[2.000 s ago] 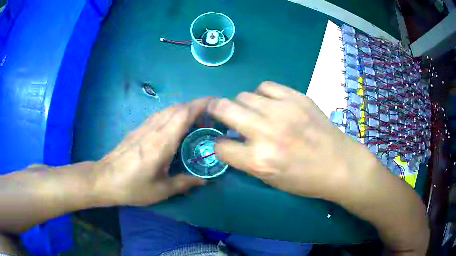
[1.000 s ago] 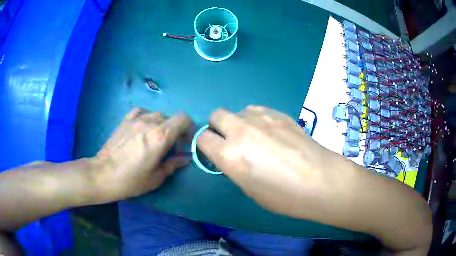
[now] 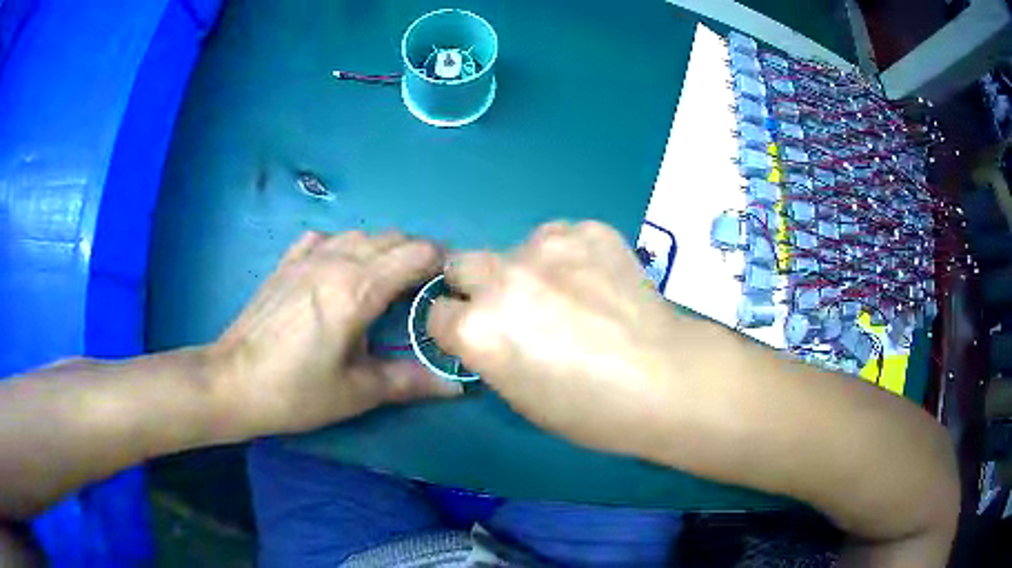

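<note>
A pale teal fan housing (image 3: 420, 322) stands on the green mat between my hands, its open end up. My left hand (image 3: 322, 333) is around its left side, thumb along the near rim. My right hand (image 3: 544, 322) covers the right part of the housing, with fingers reaching into the opening. Whatever the right fingers touch inside is hidden. A thin red lead (image 3: 391, 350) shows at the housing's left side, by my left palm.
A second housing (image 3: 448, 100) with a motor and leads stands at the far side. A small dark piece (image 3: 313, 184) lies on the mat (image 3: 555, 166). A blue bin (image 3: 117, 222) is at left. Rows of wired motors (image 3: 821, 200) lie on a white sheet (image 3: 694, 144) at right.
The right hand has moved onto the housing's opening and its fingers reach inside. The left hand has closed around the side again after shifting. A red lead now shows at the left. The view has shifted slightly.
</note>
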